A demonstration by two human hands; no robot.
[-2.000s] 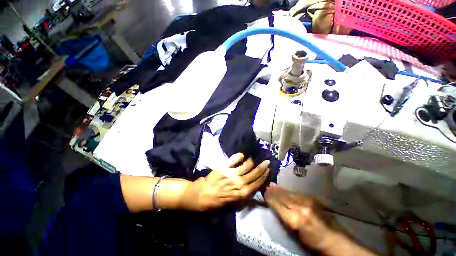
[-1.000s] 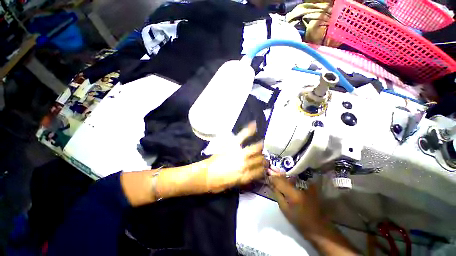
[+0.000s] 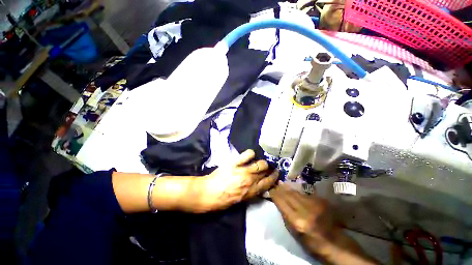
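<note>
Black fabric (image 3: pixel 250 120) with white panels (image 3: pixel 220 146) runs over the table to the sewing machine head (image 3: pixel 303 137). More black cloth hangs below my left wrist. My left hand (image 3: pixel 233 183) lies on the cloth just left of the needle area, fingers bent and pressing it. My right hand (image 3: pixel 300 212) reaches in from the lower right, its fingertips meeting the left fingertips at the cloth edge in front of the presser foot. The fingertips and cloth edge there are dark and blurred, so the right hand's grip is unclear. The needle is hidden.
The white lamp (image 3: pixel 191 93) on its blue gooseneck (image 3: pixel 290 26) hangs over the cloth. A pink-red basket (image 3: pixel 409 33) stands behind the machine. Red-handled scissors (image 3: pixel 423 246) lie under the arm at lower right. A patterned cover (image 3: pixel 77 127) is at the table's left.
Over the last second my left hand has flattened lower onto the cloth, and its fingers are less raised. The lamp appears farther left and the machine slightly shifted as the view moves.
</note>
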